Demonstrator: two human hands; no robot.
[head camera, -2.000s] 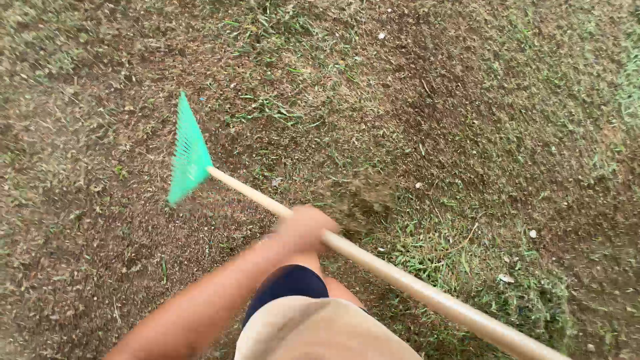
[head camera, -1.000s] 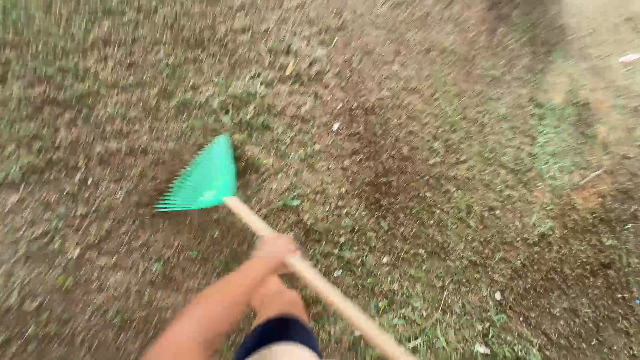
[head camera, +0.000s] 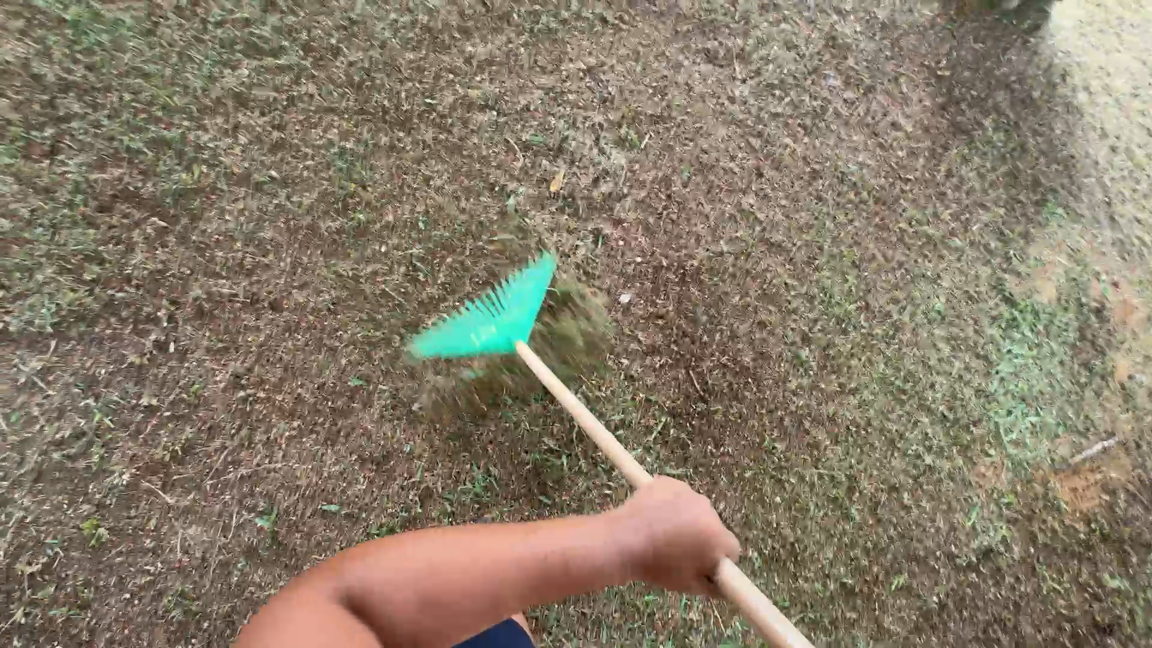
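Observation:
My left hand (head camera: 679, 537) is closed around the light wooden handle (head camera: 589, 425) of a leaf rake, with the forearm coming in from the bottom left. The handle slants from the lower right up to the rake's green fan-shaped head (head camera: 490, 319), which is near the middle of the view, its tines pointing up and left. The head is blurred, and a blurred clump of dry cut grass (head camera: 571, 337) lies beside and below it. The lower end of the handle runs out of view at the bottom edge. My right hand is outside the picture.
Around the rake the ground (head camera: 270, 270) is covered with dry clippings and patches of short green grass. A pale bare strip (head camera: 1111, 99) runs along the upper right. A small stick (head camera: 1093, 450) lies at the right, and a yellowish leaf (head camera: 556, 183) lies above the rake head.
The rake is still in my left hand. Its head has changed position over the ground, and a blurred clump of dry grass now shows beside it. The view has shifted.

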